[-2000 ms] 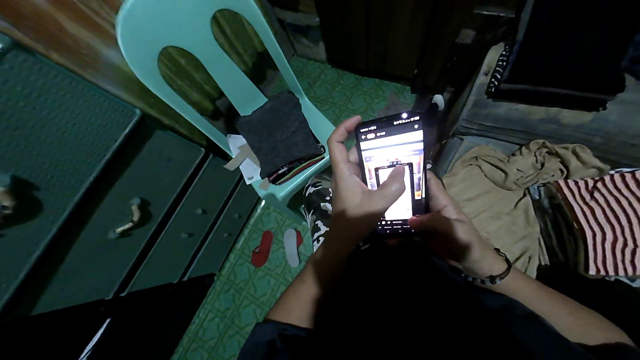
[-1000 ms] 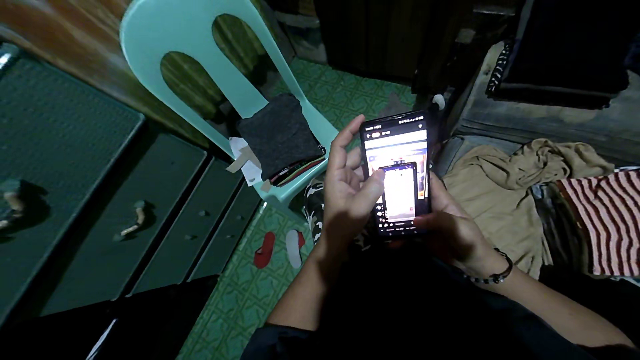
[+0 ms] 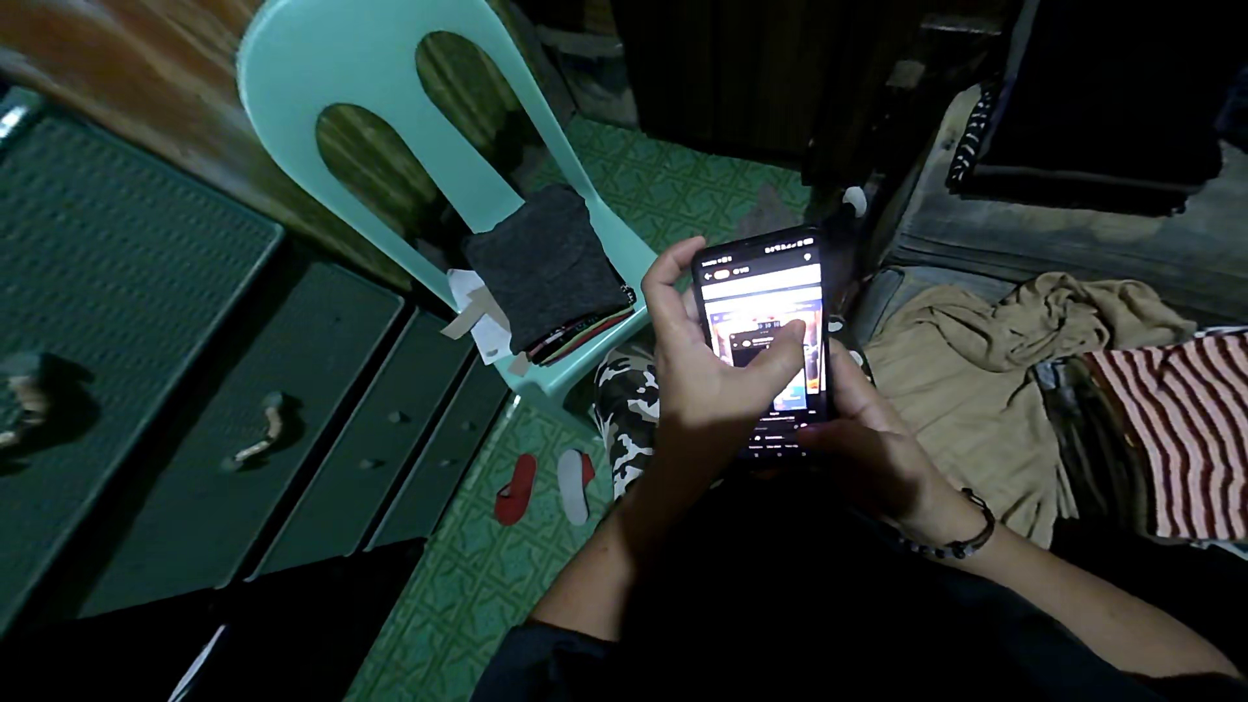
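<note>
A black smartphone [image 3: 765,341] with a lit screen is held upright in front of my body by both hands. My left hand [image 3: 707,361] wraps the phone's left edge, fingers behind it and the thumb over the middle of the screen. My right hand [image 3: 882,448] grips the lower right edge and corner, its thumb near the bottom of the screen. A dark beaded bracelet [image 3: 960,541] circles my right wrist. The screen shows pictures and small writing.
Folded dark clothes [image 3: 546,263] and papers lie on a mint-green plastic chair [image 3: 341,58]. Left stands a green drawer cabinet [image 3: 175,409]. Slippers [image 3: 517,489] lie on the patterned floor. At right are a tan garment [image 3: 975,370], a striped cloth [image 3: 1185,429] and a black folded pile [image 3: 1092,117].
The left thumb has moved over the screen, from its left side a second ago to nearer the middle. The picture on the screen has changed. Both hands still hold the phone.
</note>
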